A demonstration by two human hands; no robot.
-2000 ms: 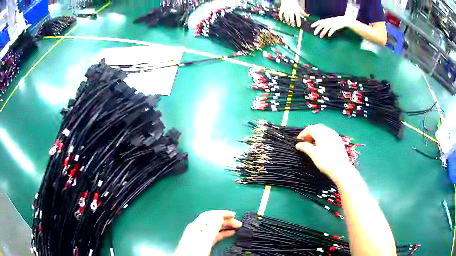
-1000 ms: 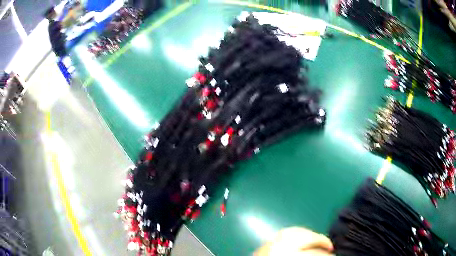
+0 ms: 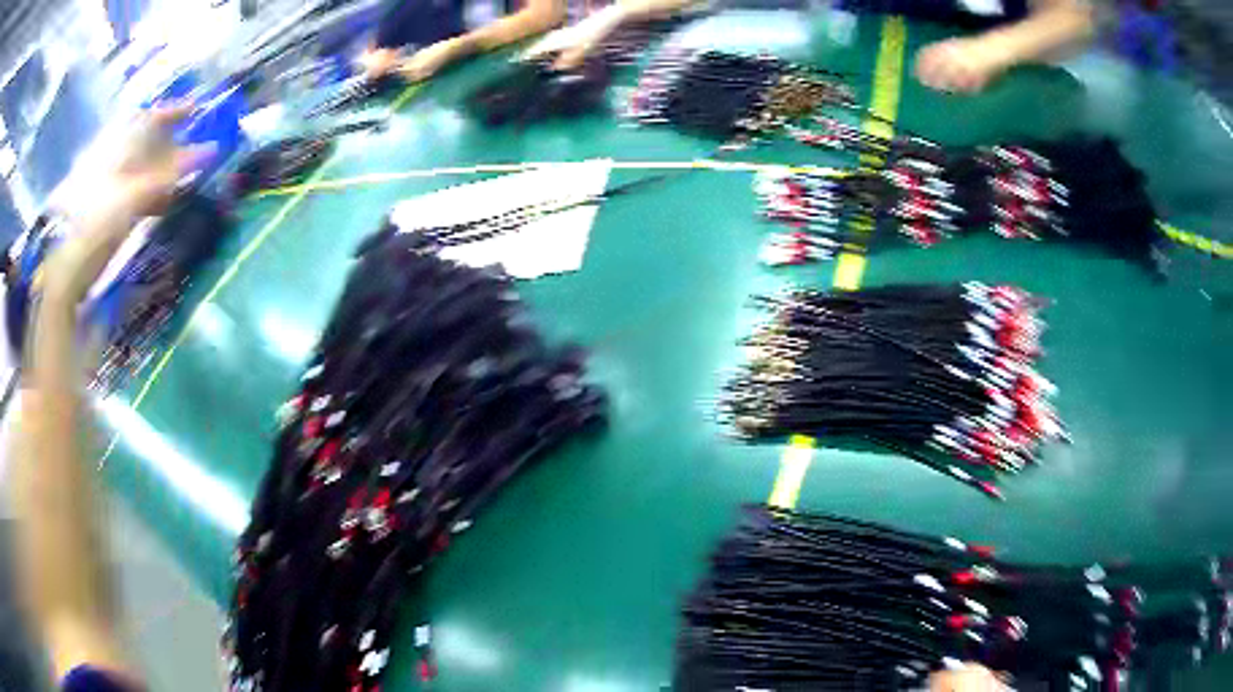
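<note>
The view is blurred. What looks like my left hand [image 3: 146, 160] is raised at the far left edge, away from the wires, its forearm rising from the lower left; its fingers are unclear. A small part of a hand, apparently my right hand [image 3: 968, 679], shows at the bottom edge by the near harness bundle [image 3: 825, 602]. Its grip is cut off. That bundle's black wires run right to red and white ends. Beyond it lies a loose lead bundle [image 3: 886, 365], gold tips left and red ends right. A large curved harness heap [image 3: 419, 365] lies at left.
A white paper sheet [image 3: 554, 237] with a dark lead across it lies beyond the heap. Another harness bundle [image 3: 933, 196] lies at the back right, and a smaller lead bundle [image 3: 717, 95] farther back. Other people's hands and arms [image 3: 967, 61] are at the far table edge.
The view swung left, then back right. The right hand has left the loose lead bundle, and the left hand has left the near bundle's left end. An arm now rises at far left.
</note>
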